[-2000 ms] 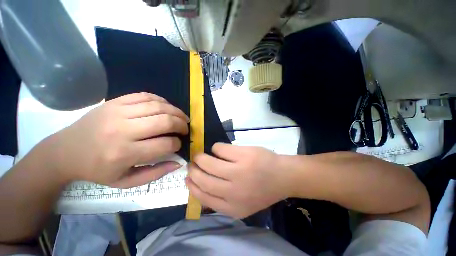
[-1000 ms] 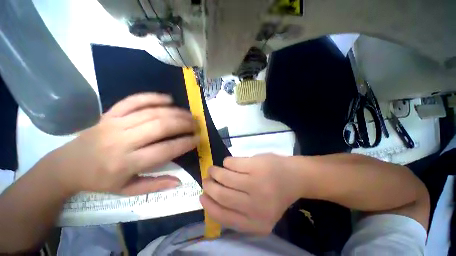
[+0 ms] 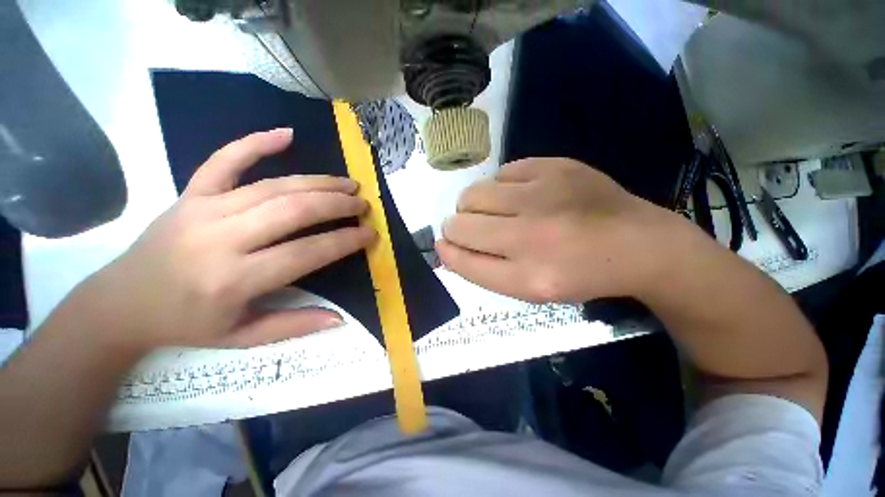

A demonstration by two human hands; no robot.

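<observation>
My left hand [image 3: 257, 243] lies flat with fingers spread on the black fabric panel [image 3: 228, 116], fingertips at the left edge of the yellow strip [image 3: 385, 281]. The strip lies lengthwise on the panel. Its far end is at the needle area beside the striped needle plate [image 3: 390, 136], and its near end hangs past the table edge over my lap. My right hand [image 3: 543, 233] is off the strip, to its right, with curled fingers near a small dark patch on the table. Whether it holds anything small is hidden.
The machine head [image 3: 340, 39] is overhead, with a cream ribbed knob [image 3: 456, 136]. A dark pile of cut pieces [image 3: 592, 107] lies right of it, then black-handled shears [image 3: 718, 194] and a slim dark tool [image 3: 782, 228]. A grey arm [image 3: 58, 146] is at upper left. Ruler marks [image 3: 262, 374] line the near edge.
My right hand has let go of the strip's near part and moved up and right. My left hand's fingers are more spread. The head view has shifted.
</observation>
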